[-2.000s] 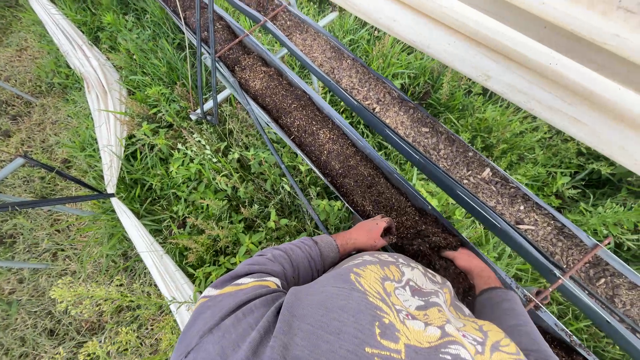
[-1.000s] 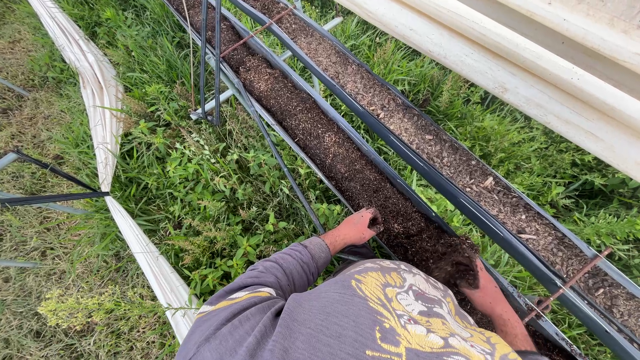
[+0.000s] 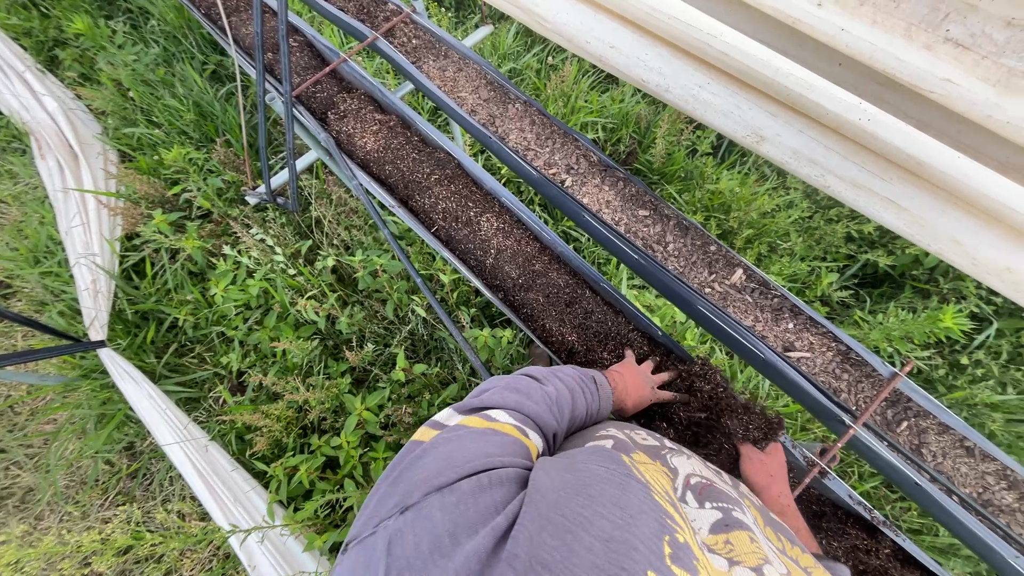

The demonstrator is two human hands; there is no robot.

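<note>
A long trough lined with dark plastic holds dark brown potting substrate (image 3: 480,232). My left hand (image 3: 636,386) rests on the substrate's surface with its fingers spread, beside the trough's near edge. Farther right, my right hand (image 3: 764,468) touches a raised heap of loose, clumpy substrate (image 3: 708,408) that lies between my two hands and bulges over the trough's far edge. The fingertips of my right hand are buried in the heap or hidden behind it, so its grip does not show.
A second trough (image 3: 640,224) with coarser, lighter wood-chip material runs parallel. Rusty rods (image 3: 854,428) cross the troughs. Dark straps (image 3: 276,104) hang at upper left. White sheeting (image 3: 800,104) spans the upper right, and a twisted white sheet (image 3: 184,448) lies left over grass and weeds.
My left hand has gone from curled to spread flat on the substrate. The heap beside my right hand stands higher and reaches over the trough's far edge.
</note>
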